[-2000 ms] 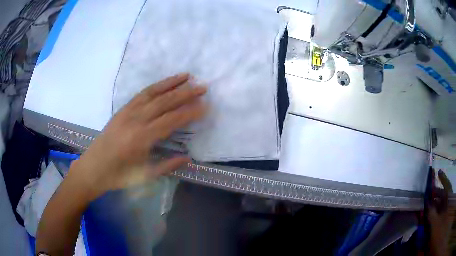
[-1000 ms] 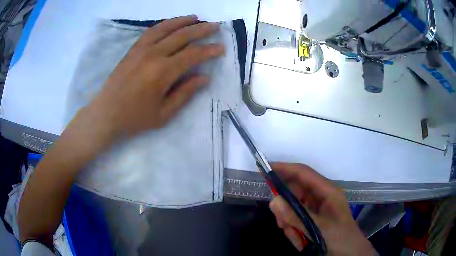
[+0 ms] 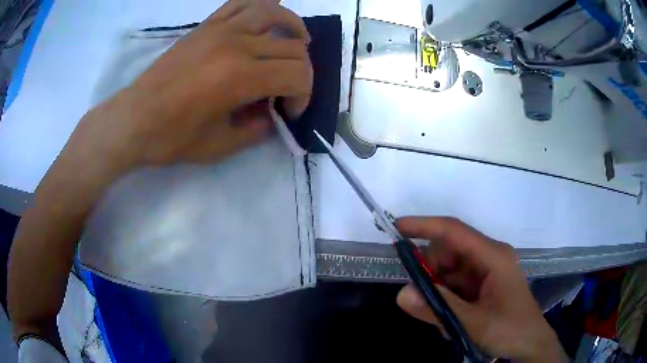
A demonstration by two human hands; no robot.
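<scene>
A pale grey fabric panel (image 3: 206, 220) with thin dark seam lines lies on the table and hangs over its near edge. My left hand (image 3: 248, 78) grips the panel's upper right part and folds its pale edge back, baring the navy-black layer (image 3: 325, 78). My right hand (image 3: 475, 283) holds scissors (image 3: 372, 205) with silver blades and black and red handles. The blades look nearly closed, and their tip lies over the lower part of the dark layer, right of my left fingers. My left fingertips are partly hidden in the fold.
The white sewing machine head (image 3: 489, 25) stands at upper right, with a yellow mark by the presser foot (image 3: 430, 53). Its metal bed (image 3: 468, 120) lies right of the panel. A measuring strip (image 3: 362, 266) runs along the near edge. A blue bin (image 3: 131, 319) is below left.
My left hand has closed from lying flat on the panel to gripping it and folding its edge back, so more dark layer shows. My right hand and scissors have moved slightly right.
</scene>
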